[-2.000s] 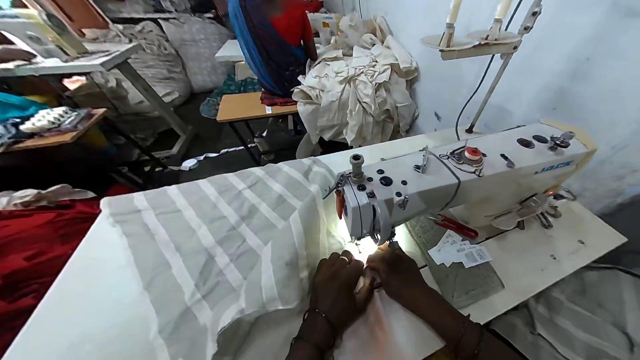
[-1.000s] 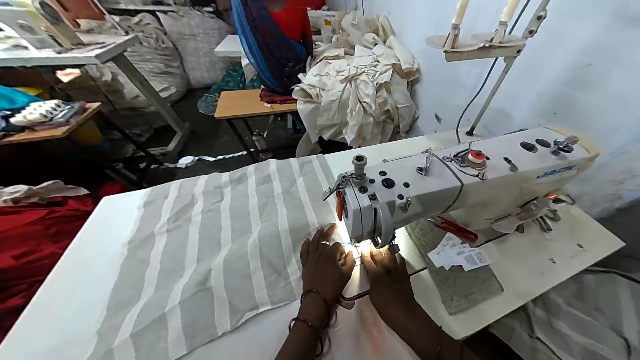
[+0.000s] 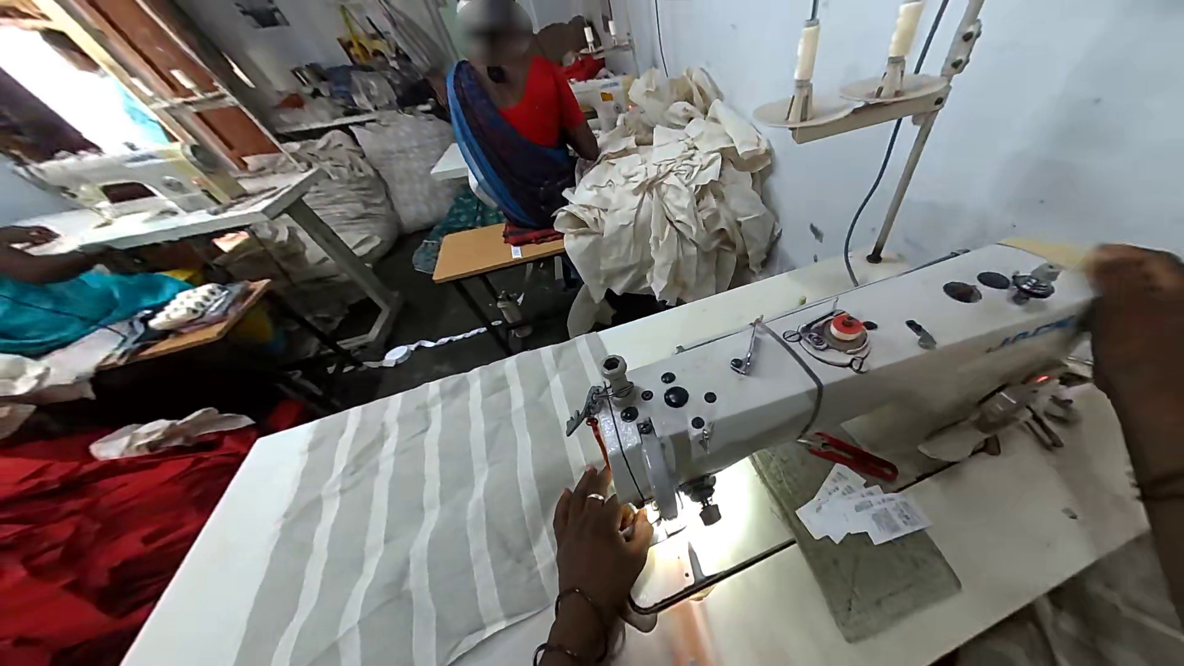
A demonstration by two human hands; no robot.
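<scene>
A white Jack sewing machine (image 3: 740, 398) stands on a white table. My left hand (image 3: 597, 541), with a ring and bangles, lies at the left of the lit needle area, fingers bent by the machine's head; whether it pinches the cloth cannot be seen. Grey-and-white striped fabric (image 3: 435, 499) spreads over the table to the left of that hand. My right hand (image 3: 1142, 287), blurred, is at the far right end of the machine, by its handwheel side; its fingers are partly cut off by the frame, and what it touches is unclear.
Red-handled thread snips (image 3: 851, 456) and printed paper labels (image 3: 865, 507) lie right of the needle. A thread stand (image 3: 911, 102) rises behind. Beyond are a seated person (image 3: 527, 129), a cream cloth heap (image 3: 675, 185), and red fabric (image 3: 92, 536) at left. Another person's arm shows far left.
My right hand has left the needle area and moved to the machine's right end. My left hand stays near the needle. The view has tilted up somewhat.
</scene>
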